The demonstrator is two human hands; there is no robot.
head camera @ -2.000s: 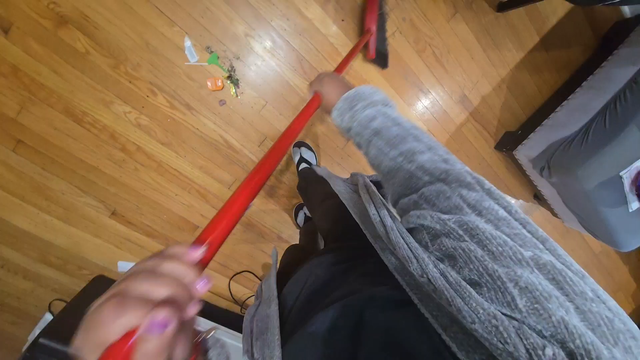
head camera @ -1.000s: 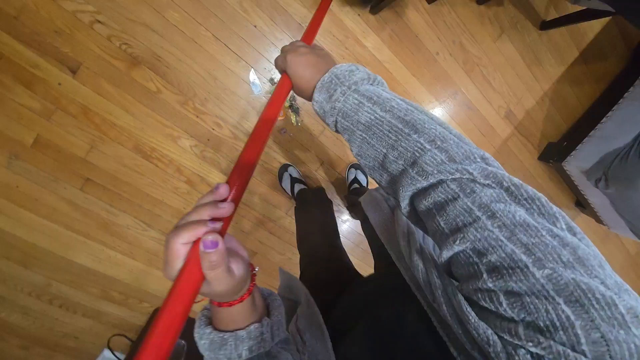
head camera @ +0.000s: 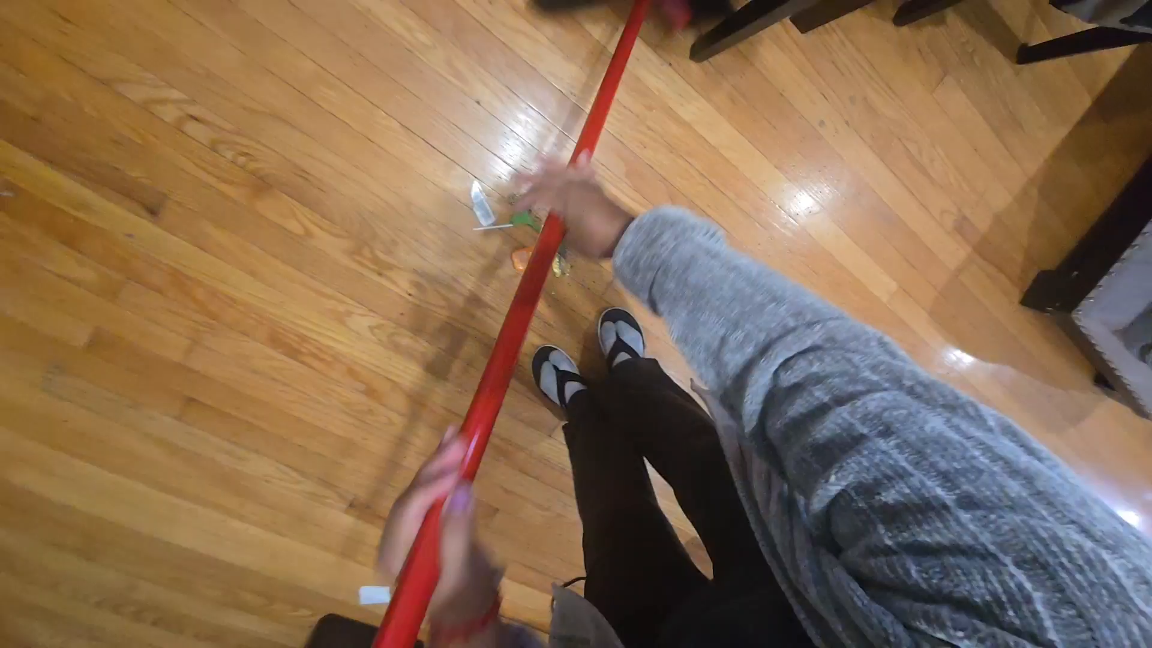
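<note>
A long red broom handle (head camera: 511,346) runs from the bottom edge up to the top of the view, where the broom head (head camera: 670,11) is blurred and partly cut off. My left hand (head camera: 441,531) is wrapped around its lower part. Higher up, my right hand (head camera: 576,207) is against the handle with its fingers spread and blurred; whether it grips is unclear. Beside and partly behind the handle lies a small heap of debris: a clear-white scrap (head camera: 482,203), a thin white stick (head camera: 492,227), a green piece (head camera: 524,219) and an orange piece (head camera: 521,258).
My feet in sandals (head camera: 558,373) stand just below the debris on the wood floor (head camera: 225,315). Dark furniture legs (head camera: 747,27) are at the top right, an upholstered piece with a dark frame (head camera: 1107,297) at the right edge. A white scrap (head camera: 374,595) lies near the bottom.
The broom head, at the upper middle two seconds ago, is now at the top edge. My right hand, closed around the handle a second ago, now has its fingers spread. The view has shifted.
</note>
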